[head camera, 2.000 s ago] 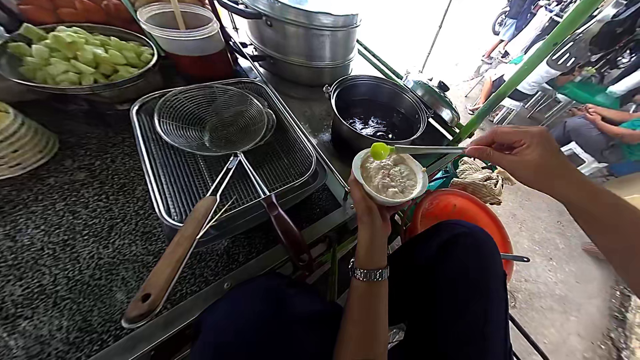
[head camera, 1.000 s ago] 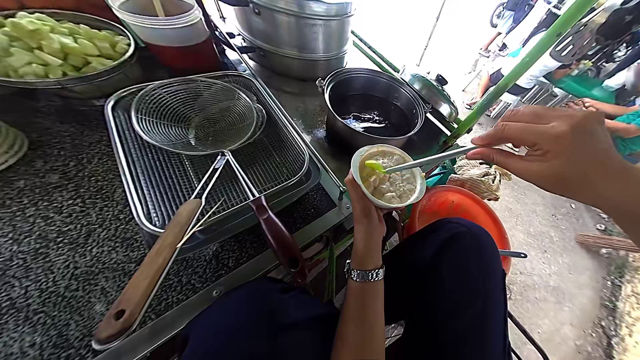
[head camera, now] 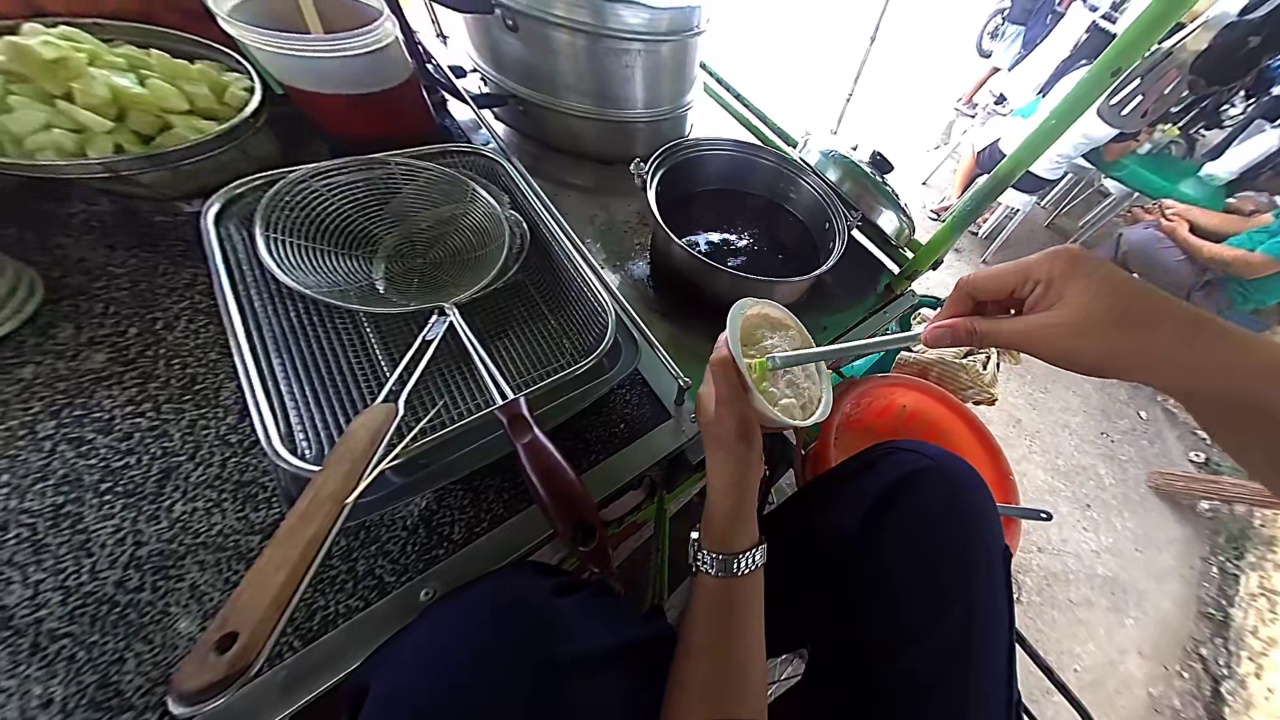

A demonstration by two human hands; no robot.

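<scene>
My left hand (head camera: 730, 400), with a metal-banded watch on its wrist, holds a small white bowl (head camera: 822, 400) tilted above my lap. Pale, lumpy, wet food (head camera: 795, 390) lies in the bowl. My right hand (head camera: 1010, 310) pinches a thin greyish stick or handle (head camera: 850, 349) between thumb and fingers. Its far end reaches into the bowl and touches a small yellow-green piece (head camera: 760, 375); whether that piece is food or the tool's tip, I cannot tell. Just beyond the bowl stands a metal pot (head camera: 665, 235) of dark liquid.
Two wire skimmers (head camera: 385, 235) rest on a wire-mesh tray (head camera: 285, 440) at left. Behind are a basin of cut green pieces (head camera: 110, 95), a plastic tub (head camera: 330, 70) and a steamer pot (head camera: 590, 60). An orange basin (head camera: 900, 415) sits below right, near a green post (head camera: 1050, 130). People sit beyond.
The bowl in my left hand has tipped further toward the right. The tool's far end, above the bowl at first, has gone down into it. My right hand has stayed to the right.
</scene>
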